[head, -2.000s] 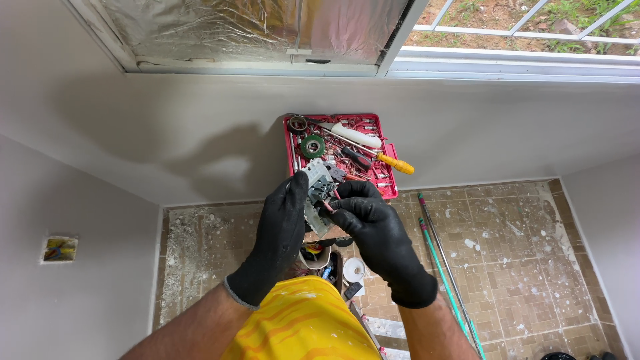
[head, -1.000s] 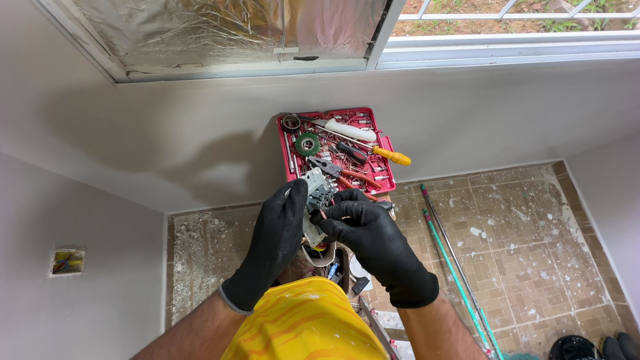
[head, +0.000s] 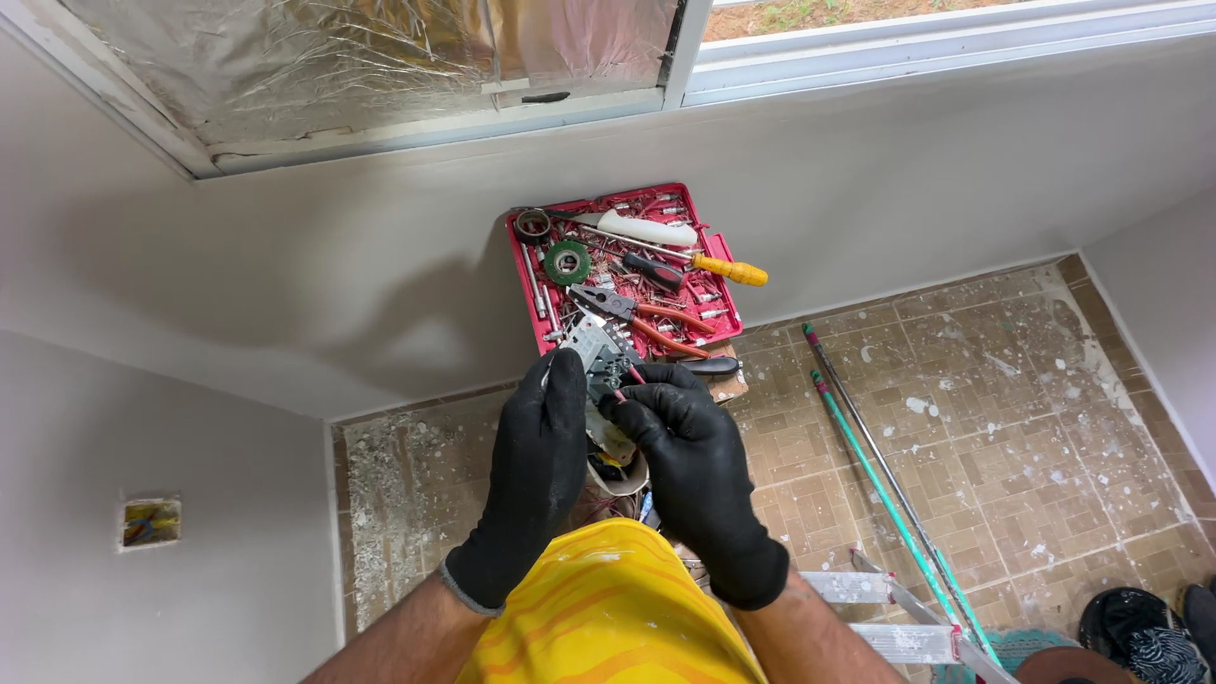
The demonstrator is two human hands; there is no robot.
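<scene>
My left hand (head: pixel 541 456), in a black glove, grips a grey electrical wiring-device assembly (head: pixel 594 347) by its left edge, with its terminals and small screws turned up. My right hand (head: pixel 689 456), gloved too, pinches a short reddish wire (head: pixel 635 374) at the right side of the assembly. Just beyond the hands lies a red socket-set case (head: pixel 717 313). On it rest pliers with orange handles (head: pixel 665 321), a green tape roll (head: pixel 567 262), a black tape roll (head: pixel 532 225), a yellow-handled screwdriver (head: pixel 730 269), a black-handled screwdriver (head: pixel 655 273) and a white-handled tool (head: pixel 648 229).
A container (head: pixel 622 483) holding things stands below my hands. Two long poles (head: pixel 883 494) lie on the paint-spattered tile floor to the right, near an aluminium ladder (head: pixel 902 643). An open wall box (head: pixel 150 522) with wires is at left, and a window frame (head: pixel 446 133) ahead.
The pliers, largely hidden behind the hands two seconds ago, now show fully on the case. Both hands stay at the assembly. The view has shifted somewhat.
</scene>
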